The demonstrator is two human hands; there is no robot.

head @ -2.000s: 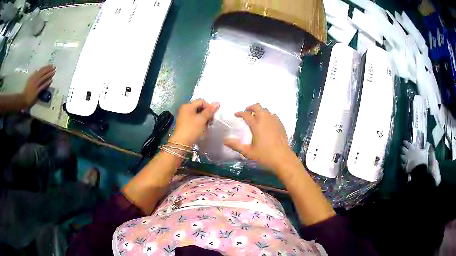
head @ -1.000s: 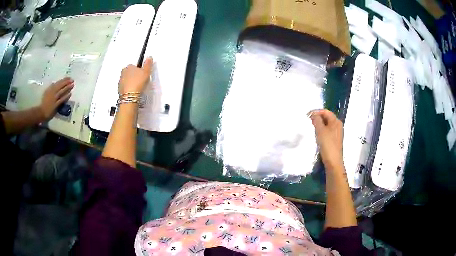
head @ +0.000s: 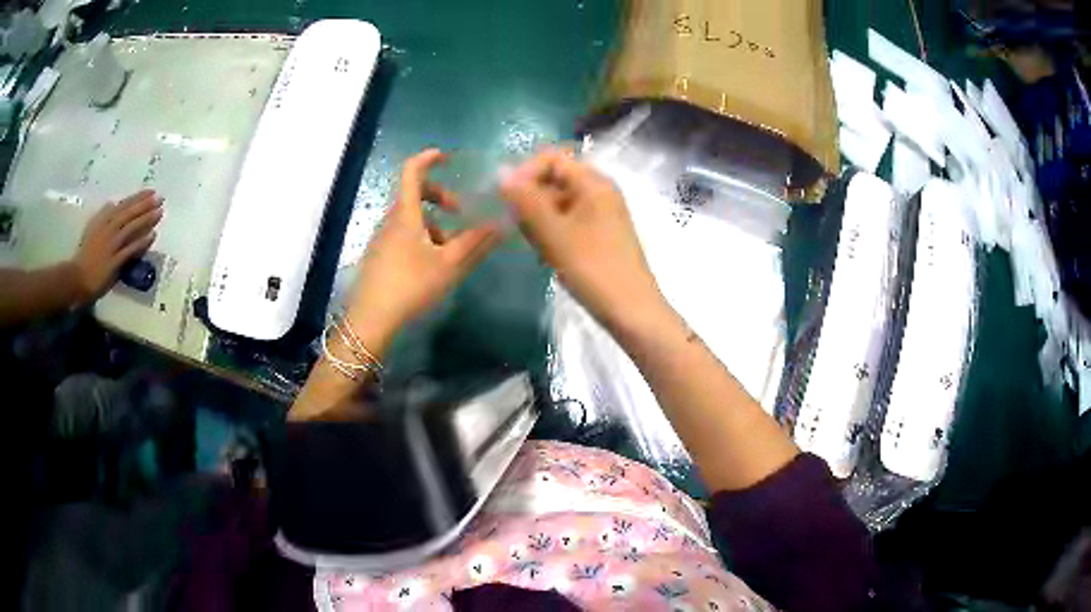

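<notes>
My left hand (head: 413,245) is raised over the bench, fingers curved; blur hides whether it holds anything. My right hand (head: 572,209) faces it, its fingertips pinched on a thin, pale, see-through film (head: 500,188), blurred between the hands. A laminator (head: 371,472), black side up with a white rim, lies tilted against my apron under my left forearm, blurred. Clear poly bags (head: 718,287) lie stacked, whitish, with their far end in a brown carton sleeve (head: 730,54). An unbagged white laminator (head: 293,179) lies at the left.
Two bagged laminators (head: 847,323) (head: 933,335) lie side by side at the right, beyond them scattered white papers (head: 1005,227). A beige-grey panel (head: 132,132) lies at the left, with another person's hand (head: 117,245) on it. The bench's front edge runs below.
One of the two unbagged laminators has left the left side and is now at my apron. My left hand has moved right, and my right hand has moved up and left, so they face each other.
</notes>
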